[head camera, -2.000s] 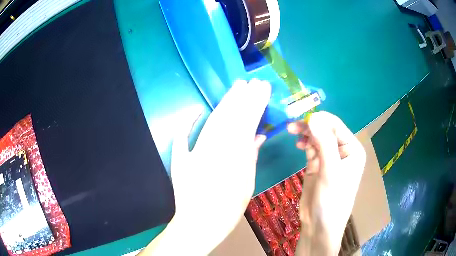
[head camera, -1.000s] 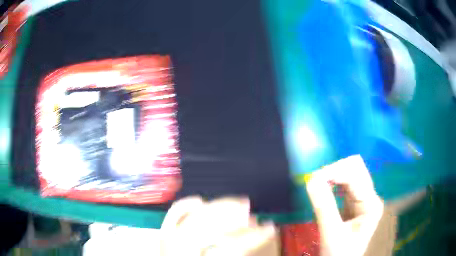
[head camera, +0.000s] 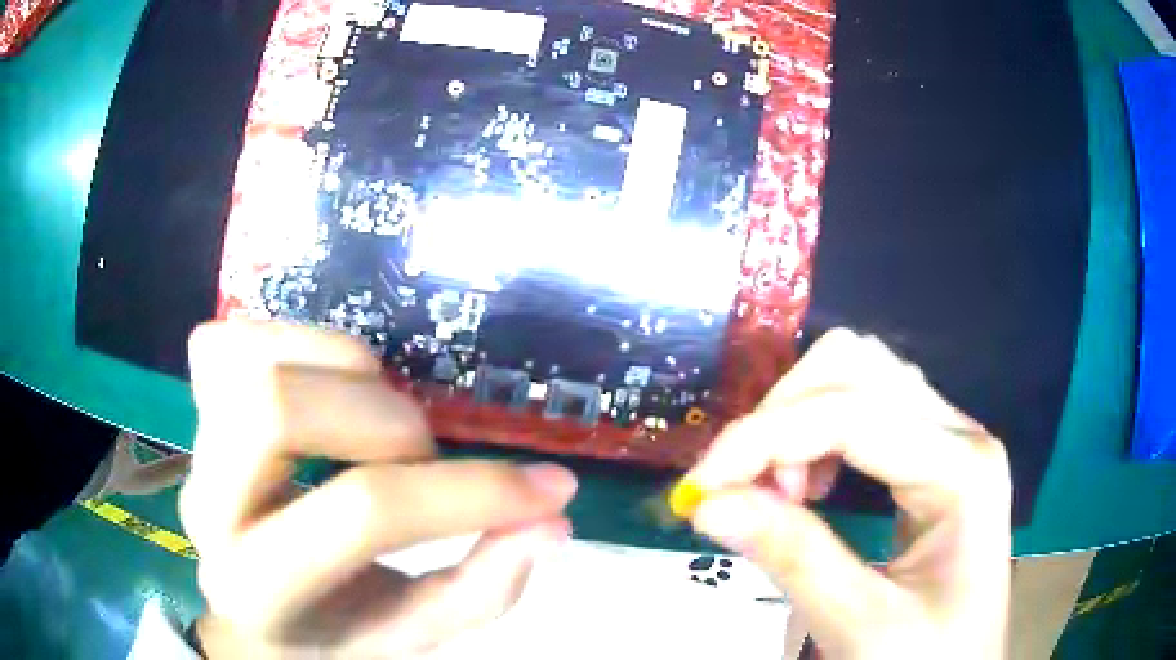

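Note:
The circuit board (head camera: 542, 168), black with small silver parts and two white labels, lies flat on the red bubble bag (head camera: 789, 168). A strong light glare crosses its middle. My right hand (head camera: 864, 477) pinches a small amber-yellow tape piece (head camera: 686, 498) between thumb and index finger, just below the board's lower right corner, near a gold-ringed hole. My left hand (head camera: 361, 503) is at the board's lower left, over the bag's lower edge, fingers curled and pointing right, with nothing visible in it.
The black work mat (head camera: 954, 245) lies under the bag on the green bench top (head camera: 45, 245). Part of the blue tape dispenser (head camera: 1152, 258) shows at the right edge. Another red bag (head camera: 26, 19) is at the upper left. Cardboard (head camera: 1047, 600) shows below the bench edge at lower right.
The view has turned from the dispenser to the board, now central and closer. My right hand has moved from the dispenser to the board's lower right with the tape; my left hand has left the dispenser.

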